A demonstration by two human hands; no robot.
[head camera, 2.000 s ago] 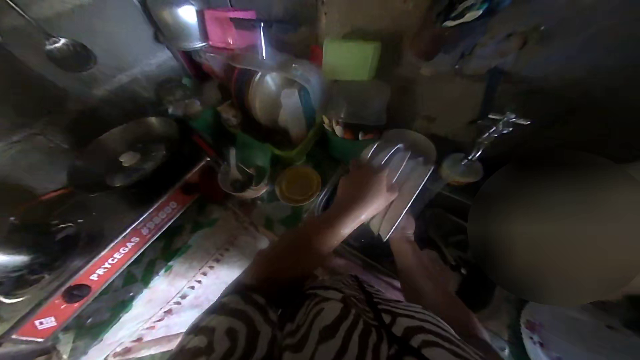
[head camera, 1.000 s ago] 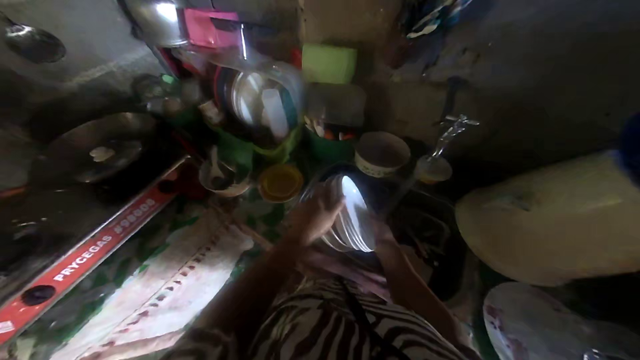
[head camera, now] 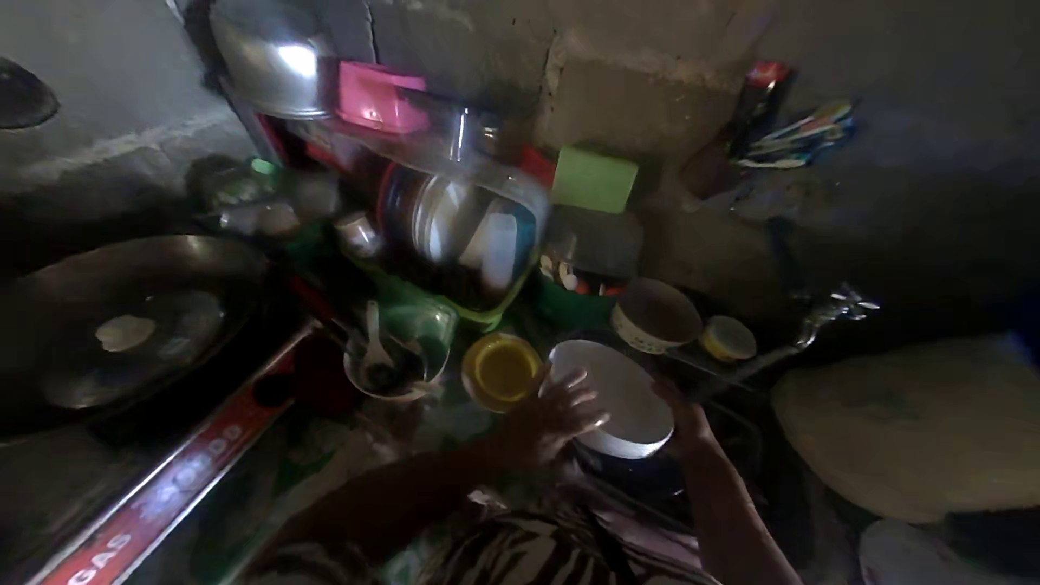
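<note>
A white bowl [head camera: 617, 394] is tilted in front of me above the dark sink basin [head camera: 634, 479]. My right hand [head camera: 685, 418] grips its right rim. My left hand [head camera: 561, 410] is at the bowl's left side with the fingers spread; whether it touches the rim is unclear. Just left of it stands a yellow round dish [head camera: 502, 370]. Behind the white bowl is a patterned bowl [head camera: 656, 315], with a small yellow-rimmed tub [head camera: 728, 338] beside it. The chrome faucet [head camera: 829, 313] is at the right.
A green dish rack [head camera: 479, 313] with plates stands behind, near a green utensil holder [head camera: 577, 301]. A bowl with a spoon [head camera: 390, 370] is left of the yellow dish. Far left, a wide pan [head camera: 130, 325] sits by the red stove panel [head camera: 179, 479]. A large pale basin [head camera: 918, 422] is at the right.
The stack of plates between my hands has gone from them, and a white bowl is there now. My left hand has opened. The patterned bowl remains behind.
</note>
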